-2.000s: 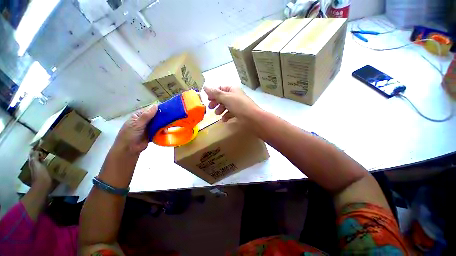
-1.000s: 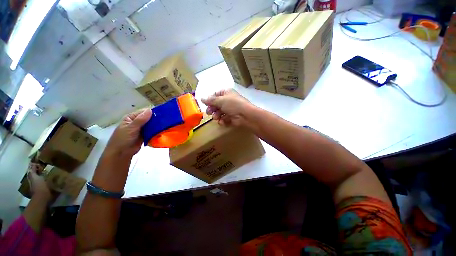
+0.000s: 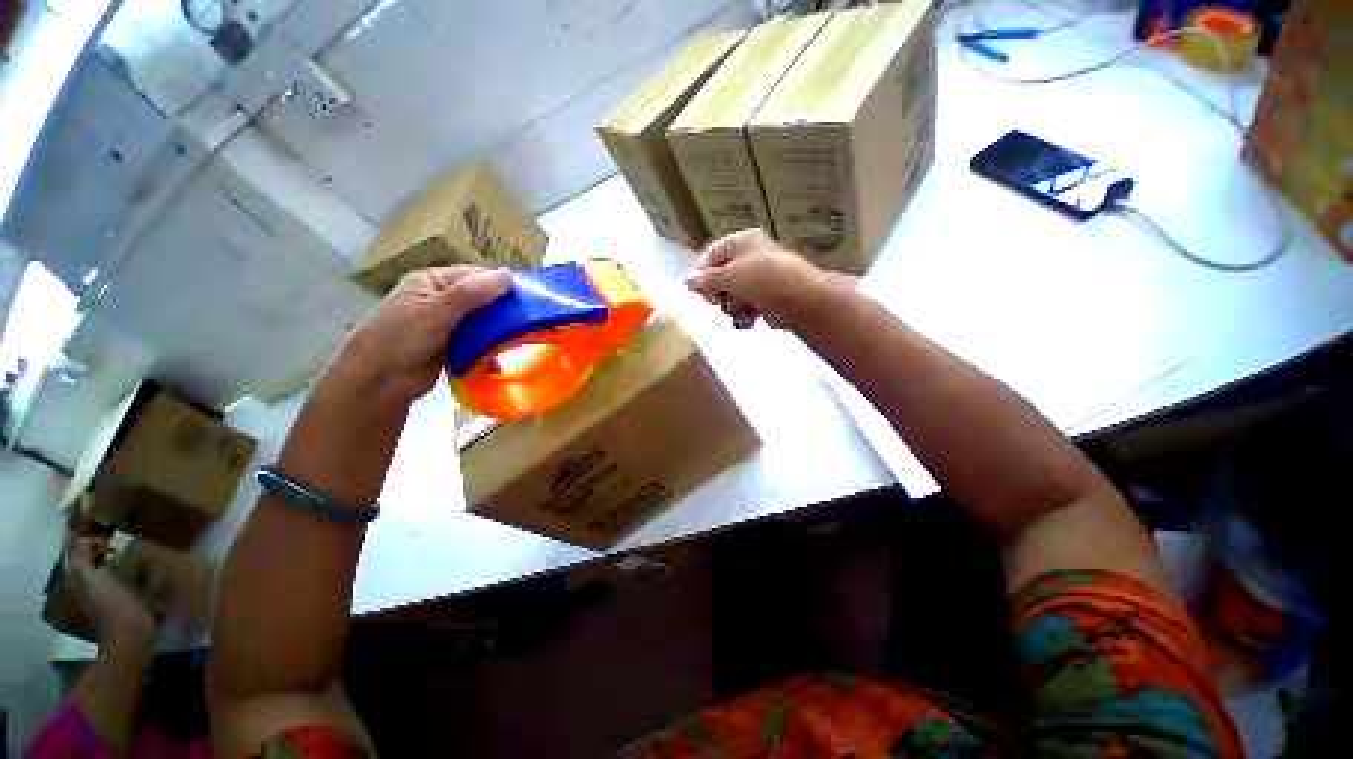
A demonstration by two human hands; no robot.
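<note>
My left hand (image 3: 420, 329) is shut on the blue and orange tape dispenser (image 3: 542, 334), holding it above the left part of a brown shipping carton (image 3: 608, 445). The carton lies at the table's front edge with dark print on its near side. My right hand (image 3: 754, 279) is just right of the dispenser, above and behind the carton, with thumb and forefinger pinched together. Clear tape between the fingertips and dispenser is too hard to see to be sure of it.
Three brown cartons (image 3: 809, 148) stand behind my right hand; another carton (image 3: 460, 223) stands by the wall. A smartphone (image 3: 1054, 174) with a white cable lies right. Another person's hand (image 3: 107, 593) is by cartons (image 3: 163, 460) at far left.
My right hand has moved right, away from the dispenser. The dispenser has turned in my left hand, showing its ring more openly. The whole view has shifted.
</note>
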